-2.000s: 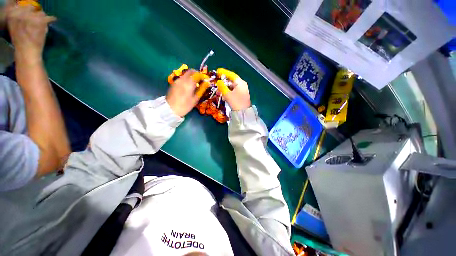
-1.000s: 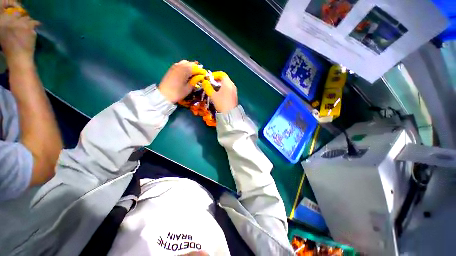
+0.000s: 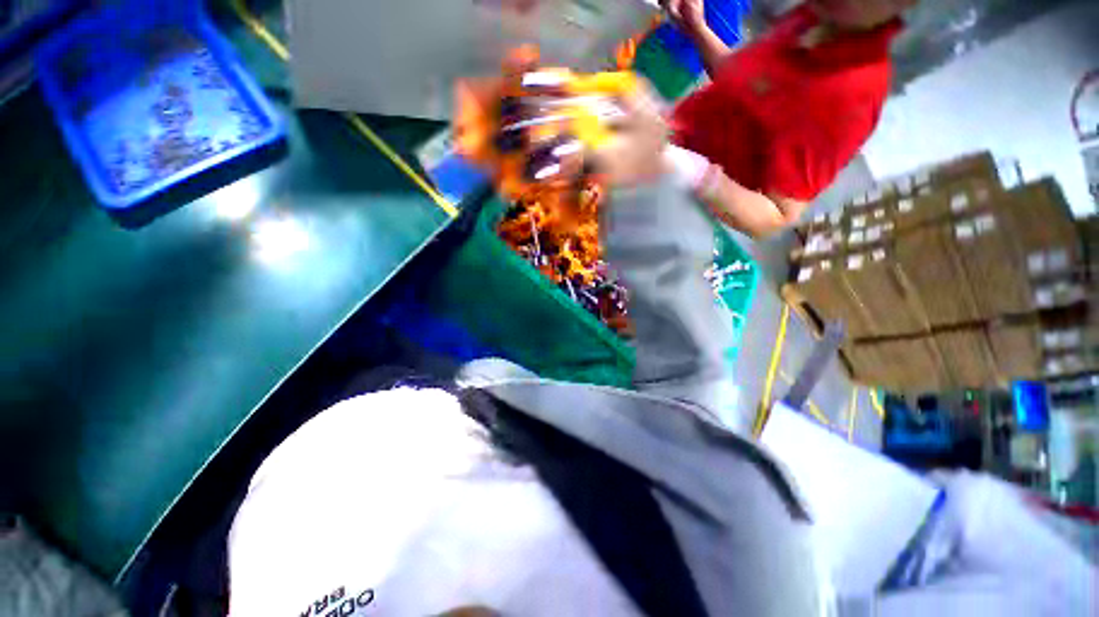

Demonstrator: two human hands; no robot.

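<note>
My right hand, with yellow finger cots, is blurred at the upper middle. It is closed on several orange sub-assemblies with dark parts and pale wires. It holds them above a green turnover crate. More orange sub-assemblies are heaped in the crate, partly hidden by my hand and sleeve. My left hand is not in view; a grey sleeve shows at the lower left edge.
A blue tray with tiny parts lies on the green belt at upper left. A grey machine stands at the top. A person in red is beyond the crate. Stacked cartons stand at right, beside yellow floor lines.
The view has swung right, from the belt to the crate. My right hand has moved from the belt to above the crate with the orange sub-assemblies. My left hand has left the picture.
</note>
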